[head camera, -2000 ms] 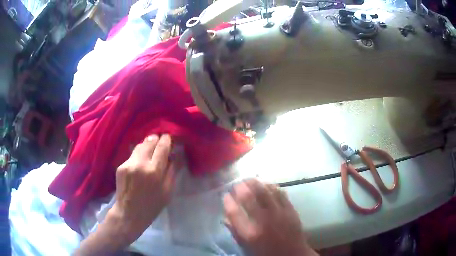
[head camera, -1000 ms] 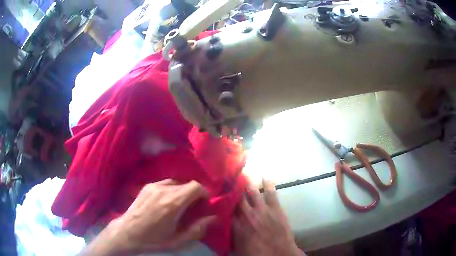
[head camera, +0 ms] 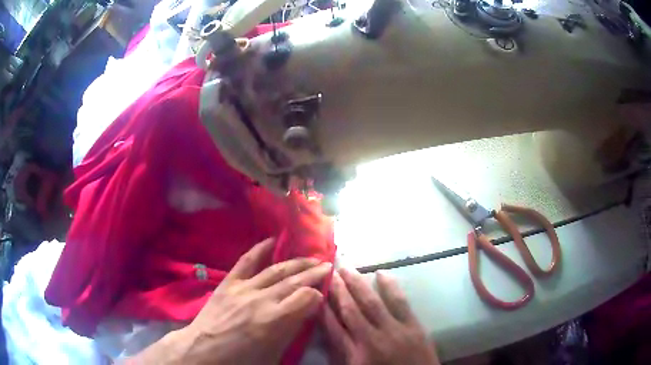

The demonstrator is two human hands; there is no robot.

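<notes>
The red fabric [head camera: 143,214] lies bunched left of and under the needle area [head camera: 308,191] of the cream sewing machine [head camera: 442,78]. A narrow red edge runs from the brightly lit presser foot area toward me. My left hand [head camera: 257,299] lies on the red fabric, its fingertips gripping that edge. My right hand [head camera: 371,314] is right beside it, fingers against the edge from the right; whether it grips cloth is hard to tell. A pale patch [head camera: 193,198] shows on the red. Some white fabric [head camera: 135,336] shows below the red, near my left wrist.
Scissors [head camera: 485,217] with orange-red handles lie on the machine bed [head camera: 400,235] right of the needle, points toward the back left. A white fabric heap [head camera: 43,306] is at far left, and more white cloth [head camera: 107,93] is behind the red. Dark clutter is at upper left.
The red fabric now covers the white layer that lay in front of the needle. My left hand moved down and right, beside my right hand, onto the red edge. The whole view shifted slightly.
</notes>
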